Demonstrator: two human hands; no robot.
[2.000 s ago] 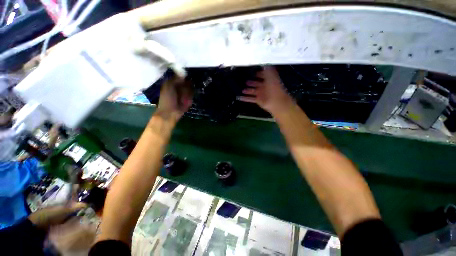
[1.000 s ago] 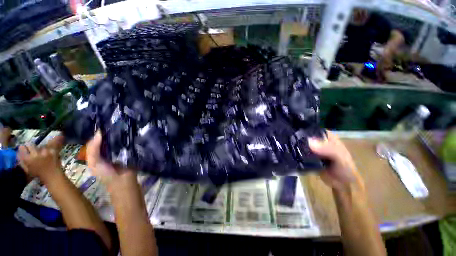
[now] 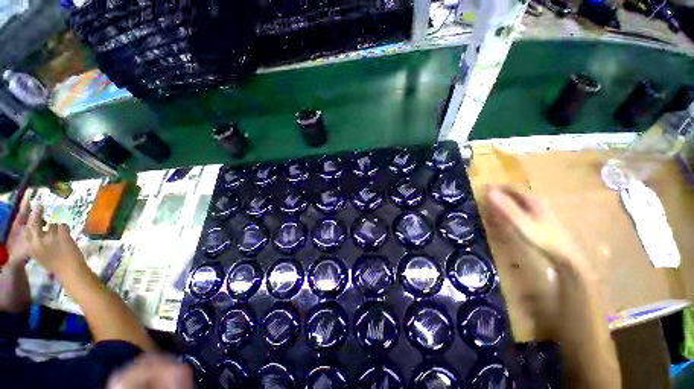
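Observation:
A large black shiny blister tray (image 3: 351, 254) with rows of round pockets lies flat in front of me, its near end cut off by the bottom edge. The pockets show pale marks; I cannot tell which are full. My right hand (image 3: 529, 228) is blurred, just off the tray's right side above brown cardboard, and holds nothing visible. My left hand (image 3: 152, 374) is blurred and cut off at the bottom edge by the tray's near left corner; its fingers cannot be made out.
Black cylindrical units (image 3: 311, 128) stand apart on the green belt (image 3: 365, 99). Stacked black trays (image 3: 167, 45) are beyond it. A pale post (image 3: 487, 72) rises behind the tray. An orange block (image 3: 106, 209) and a neighbour's hand (image 3: 53, 247) are left; a white wrapped item (image 3: 651, 220) lies right.
The black tray was first out of sight, then held up in both hands. It now lies flat on the bench. My right hand has come off its edge, and my left hand has dropped to the bottom edge.

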